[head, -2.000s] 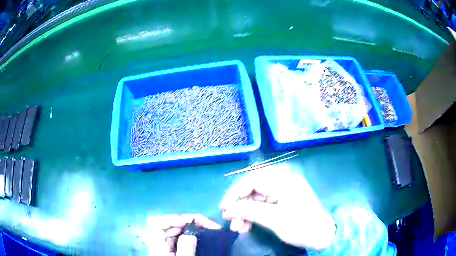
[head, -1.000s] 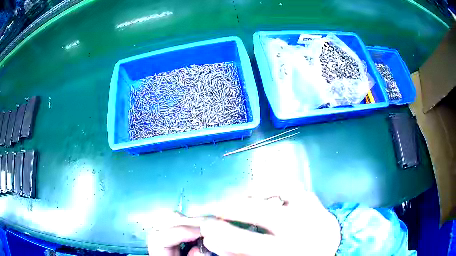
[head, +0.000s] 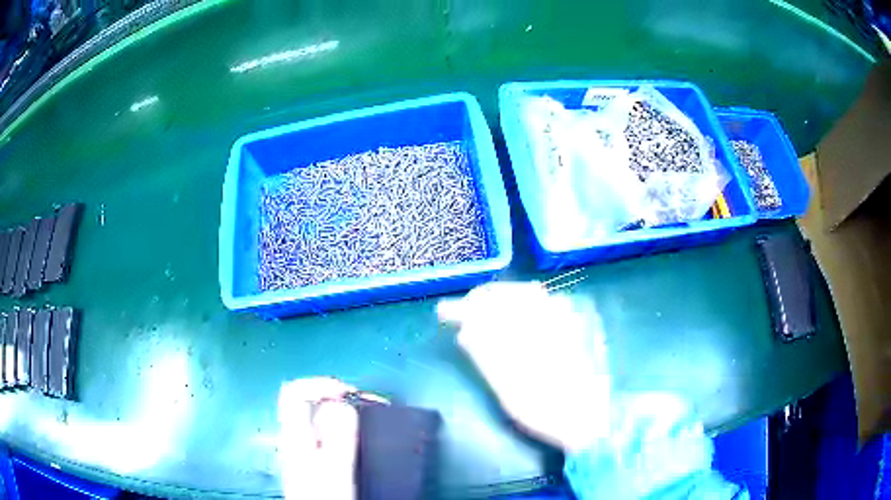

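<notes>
My left hand [head: 318, 439], overexposed, holds a dark flat housing [head: 396, 454] at the bottom centre; the housing is cut off by the lower edge. A tiny bright bit shows at its upper end near the fingertips. My right hand [head: 528, 352], blurred and washed out, is apart from the housing, just below the gap between the large and middle bins. It covers most of the tweezers [head: 565, 280], whose end shows beside it. Whether its fingers hold anything cannot be told. The large blue bin [head: 366, 298] holds a heap of small silvery pins [head: 376, 220].
The middle blue bin [head: 650, 242] holds an open clear bag [head: 586, 186] with small parts. A smaller blue bin [head: 793, 171] stands at its right. One dark housing [head: 786, 288] lies below it, beside a brown carton [head: 855, 293]. Rows of housings [head: 44, 249] lie far left.
My right hand has left the left hand and moved up to the tweezers. The housing, mostly hidden by the hands a second ago, now shows in my left hand. The view has shifted slightly.
</notes>
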